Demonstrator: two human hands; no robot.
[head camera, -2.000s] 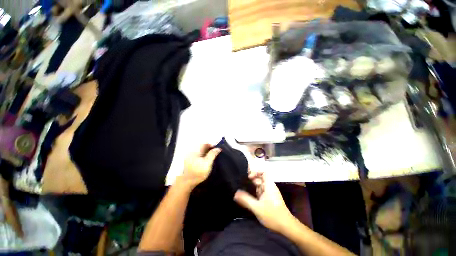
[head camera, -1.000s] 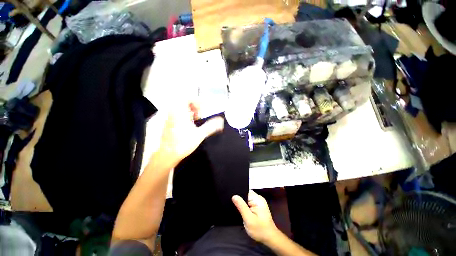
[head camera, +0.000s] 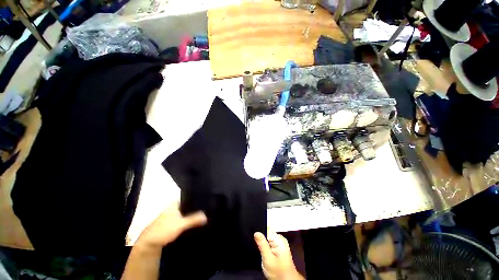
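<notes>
A black cut panel (head camera: 219, 164) lies flat on the white table, its pointed top left of the machine and its right edge at the needle area under the white oval guard (head camera: 264, 147). The presser foot is mostly hidden. My left hand (head camera: 172, 224) rests on the panel's lower left side, thumb apart from the fingers. My right hand (head camera: 275, 254) holds the panel's right edge at the table's front, thumb on top. The lint-covered overlock machine (head camera: 323, 90) stands right of centre with a blue tube (head camera: 288, 82) above the guard.
A large black garment pile (head camera: 82, 147) lies at the left, with a crumpled clear bag (head camera: 109, 38) behind it. A wooden board (head camera: 268, 33) is behind the machine. Dark lint (head camera: 328, 191) hangs at the machine's front. Thread cones (head camera: 484, 63) are upper right, a fan (head camera: 451, 257) lower right.
The panel has gone from bunched in both hands to spread flat beside the machine, its pointed top now visible. My left hand has moved back from near the guard towards the table's front edge.
</notes>
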